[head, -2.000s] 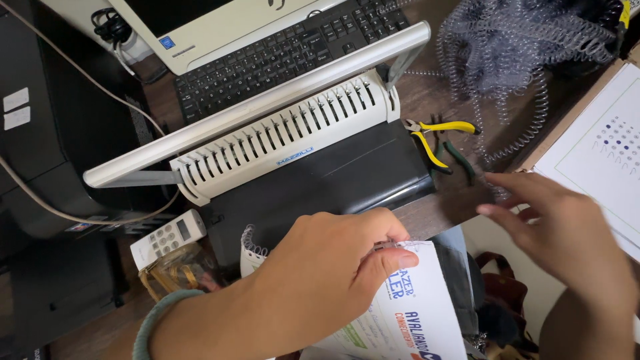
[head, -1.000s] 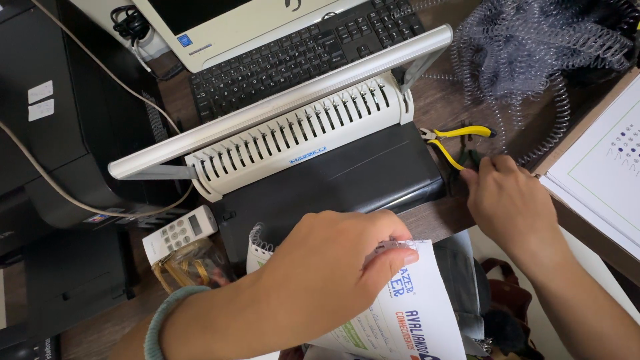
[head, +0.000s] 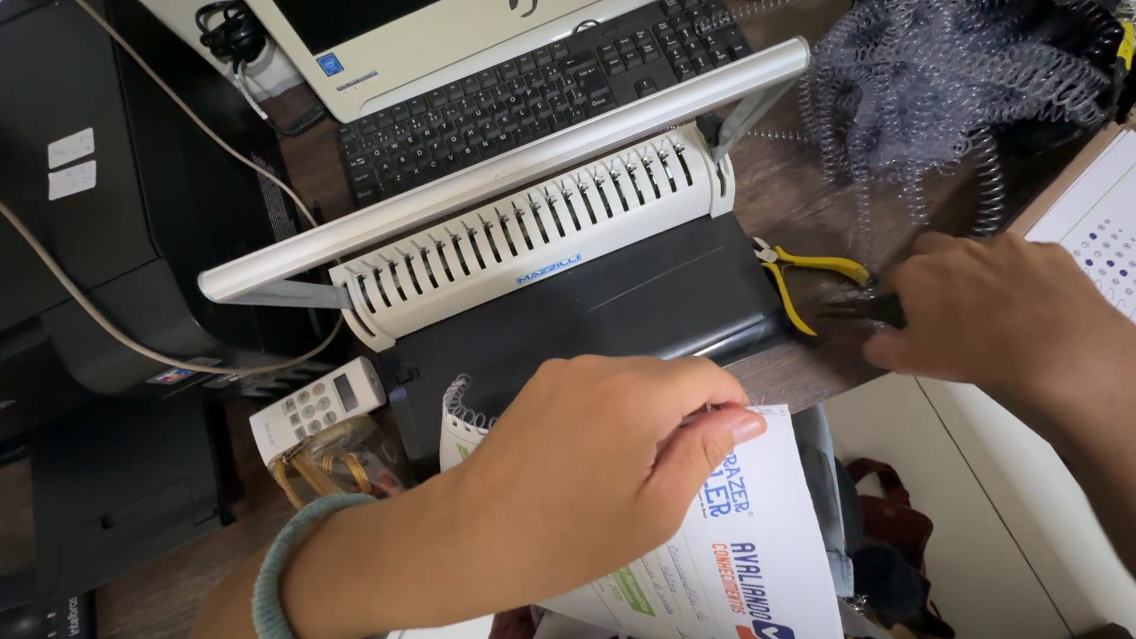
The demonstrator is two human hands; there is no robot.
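Note:
My left hand [head: 612, 444], with a teal band at its wrist, pinches the upper edge of a printed paper booklet [head: 772, 497] between thumb and fingers. A clear plastic spiral coil [head: 461, 404] runs through the booklet's holed edge; my hand hides its middle. My right hand [head: 1003, 311] is closed around a dark, blurred hand tool [head: 874, 309], whose tip points left. Beside it on the desk lie yellow-handled cutting pliers [head: 803, 275], jaws toward the binding machine. The white and black punch-binding machine [head: 532, 240] stands ahead of both hands, its long metal lever across the top.
Loose clear spiral coils [head: 923, 98] are heaped at upper right, above printed sheets [head: 1100, 222]. A black keyboard [head: 532, 98] and computer lie behind the machine. At left are a black printer [head: 80, 222], a cable, a white remote-like keypad device [head: 319, 399] and a clear zip pouch [head: 342, 461].
My right hand came to the desk beside the yellow-handled pliers and has closed on the dark tool there. My left hand keeps its hold on the booklet.

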